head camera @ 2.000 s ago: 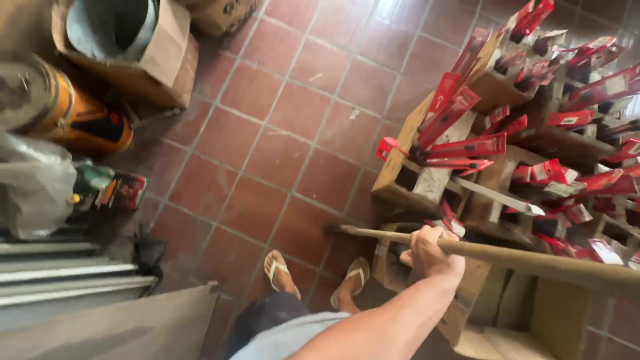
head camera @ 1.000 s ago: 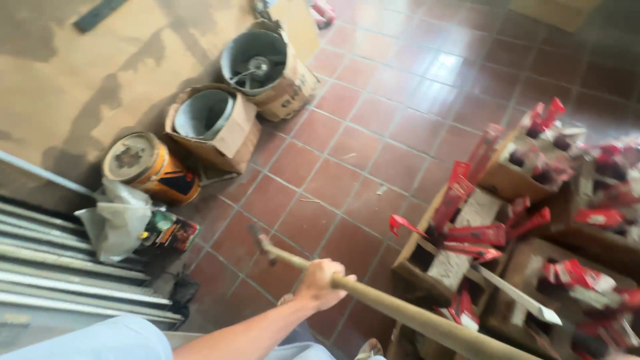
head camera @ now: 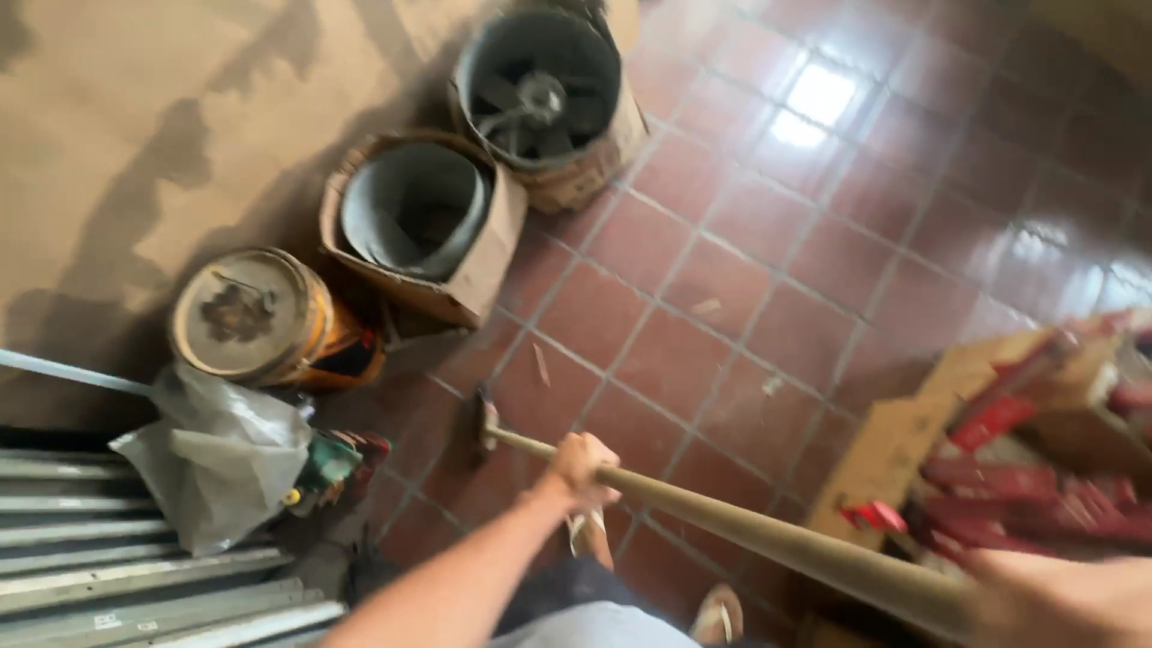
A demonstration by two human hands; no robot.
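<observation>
A long wooden broom handle (head camera: 765,531) slants from the lower right down to a broom head (head camera: 486,421) on the red tiled floor. My left hand (head camera: 585,470) is closed around the handle, a short way above the head. At the lower right edge my right hand (head camera: 1035,594), blurred and partly cut off, is at the upper end of the handle; its fingers are too blurred to make out. Small scraps, one of them a thin sliver (head camera: 541,364), lie on the tiles beyond the broom head.
Along the wall stand a lidded metal drum (head camera: 238,315), a cardboard box (head camera: 490,261) around a metal cylinder, and a boxed fan (head camera: 544,99). A plastic bag (head camera: 225,459) and metal bars (head camera: 135,576) are at the left. Cardboard boxes (head camera: 891,450) hold red-wrapped items at the right. My sandalled feet are below.
The view has swung toward the wall side. My left hand and the broom head have moved left, away from the boxes of red-wrapped items. The right hand has come into view.
</observation>
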